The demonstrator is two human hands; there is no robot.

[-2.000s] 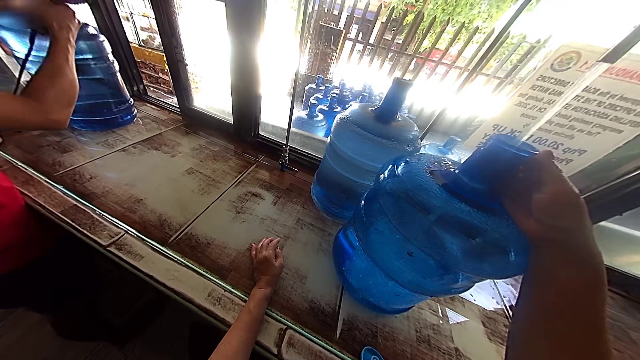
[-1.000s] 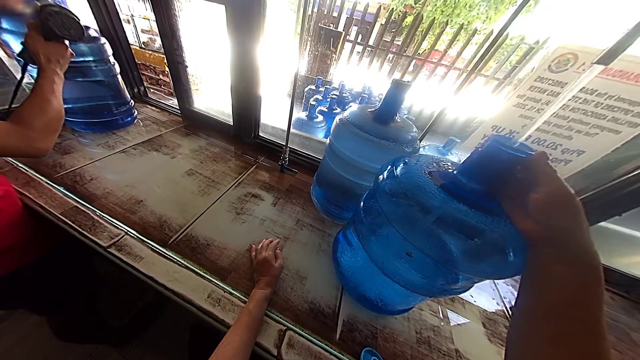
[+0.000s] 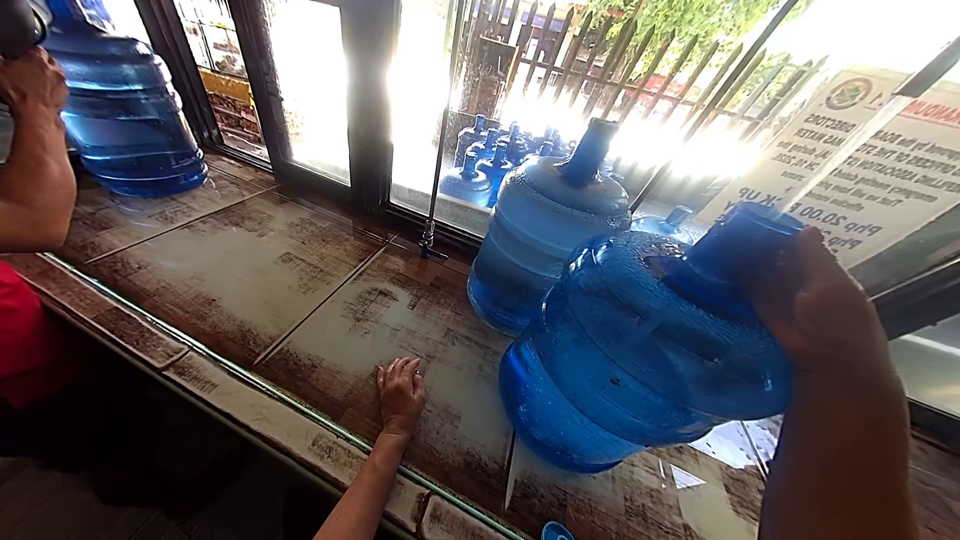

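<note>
My right hand (image 3: 810,300) is closed around the neck of a large blue plastic water jug (image 3: 622,360), which leans to the right on the tiled counter (image 3: 322,277). Just behind it stands a second, upright water jug (image 3: 555,217), paler blue, with a narrow neck. My left hand (image 3: 401,394) lies on the counter tiles left of the leaning jug, fingers slightly spread and holding nothing. A small round blue object (image 3: 556,531), perhaps a cap, is at the bottom edge of the view.
At the far left a co-worker's hand (image 3: 34,79) holds a dark object by another blue jug (image 3: 127,112). Glass panes line the counter's back, with a thin upright rod (image 3: 439,150) before them. Several jugs (image 3: 491,157) stand outside; a printed sign (image 3: 832,157) is at the right.
The co-worker's hand at the far left has shifted with its dark object beside the jug. Both my hands and the leaning jug stay where they were.
</note>
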